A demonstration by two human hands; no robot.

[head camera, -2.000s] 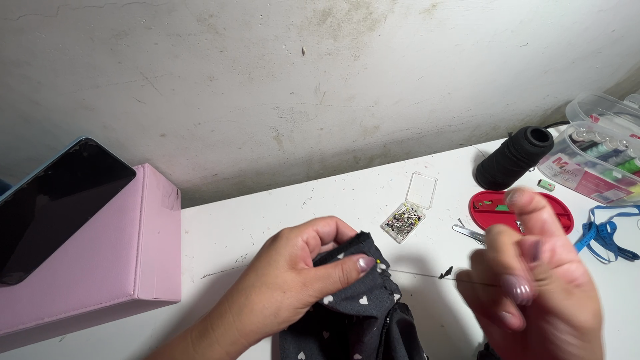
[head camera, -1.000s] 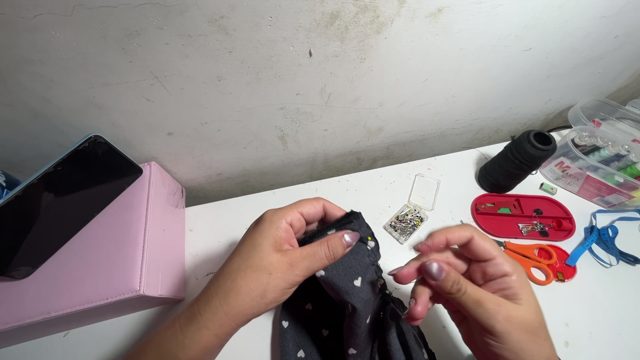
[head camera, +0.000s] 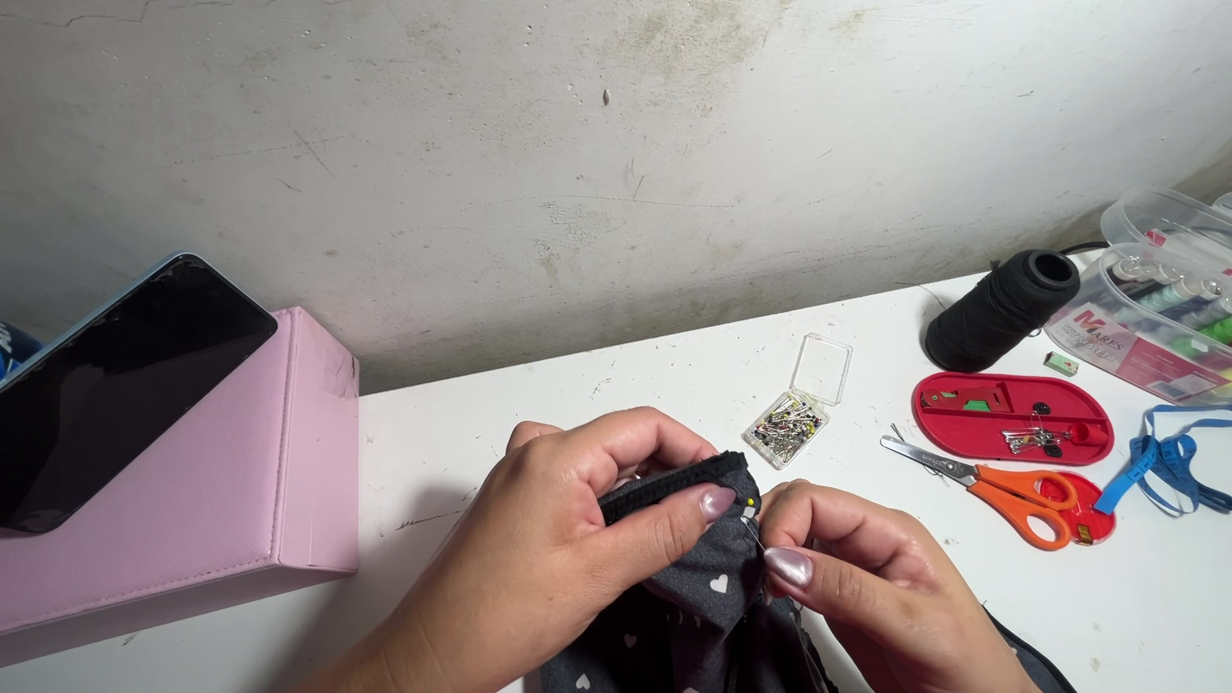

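My left hand (head camera: 587,520) grips dark fabric with pale hearts (head camera: 717,602), its thumb lying on the folded edge near the top. A yellow-headed pin (head camera: 751,501) is in the cloth just beyond that thumb. At the cloth's right edge, my right hand (head camera: 857,577) pinches the fabric between thumb and forefinger, where a thin, shiny needle or pin shows by the thumbnail; which of the two it is I cannot tell. The lower part of the cloth hangs below my hands and runs out of view.
An open clear box of pins (head camera: 787,428) lies beyond my hands. To the right are orange-handled scissors (head camera: 1020,500), a red sewing kit tray (head camera: 1011,419), a black thread cone (head camera: 1001,310), a blue tape measure (head camera: 1160,462) and a plastic box of spools (head camera: 1145,337). A phone (head camera: 135,385) leans on a pink box (head camera: 318,462) at left.
My right hand, held apart from the cloth in both earlier frames, has come in to its right edge. The scissors and tray, partly hidden by that hand at first, show fully now.
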